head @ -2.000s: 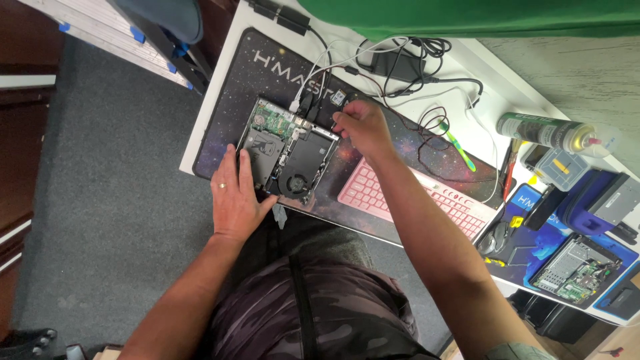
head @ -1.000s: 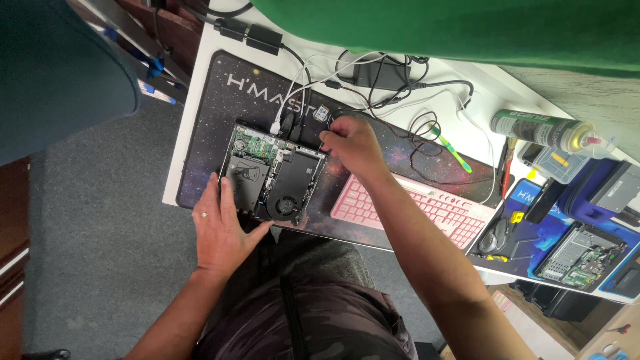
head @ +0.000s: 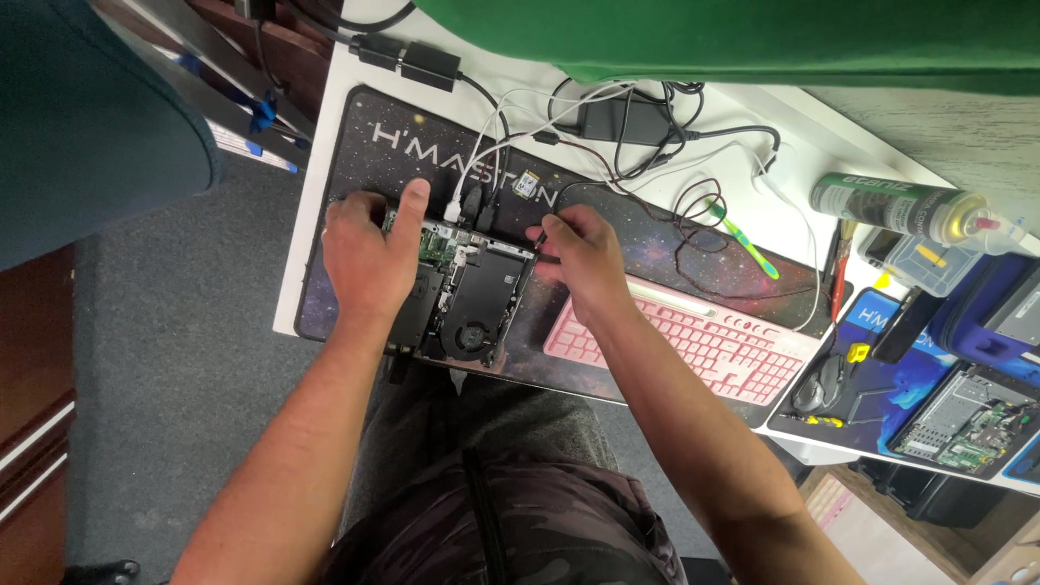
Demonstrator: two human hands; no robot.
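An opened mini desktop computer point(head: 479, 301) lies on the dark desk mat point(head: 349, 130), its green circuit board, black fan shroud and ports exposed. White and black plugs stand in its rear edge. My left hand point(head: 378, 252) rests over its left rear part, fingers curled at the edge and thumb raised, hiding some of the board. At its right rear corner, the fingertips of my right hand point(head: 577, 252) pinch a thin black cable end or plug point(head: 541, 239). A small card-like module point(head: 527, 185) with a label lies on the mat behind the computer.
A pink keyboard point(head: 691, 337) lies right of the computer. Behind are a black power adapter point(head: 626, 120), tangled cables and a green-yellow brush point(head: 743, 240). Farther right are a spray can point(head: 894, 203), a mouse point(head: 819, 383) and another opened device point(head: 967, 418). A green chair-like surface point(head: 731, 41) overhangs the back edge.
My left hand has moved from the computer's left front side to its left rear part. My right hand remains by the right rear corner.
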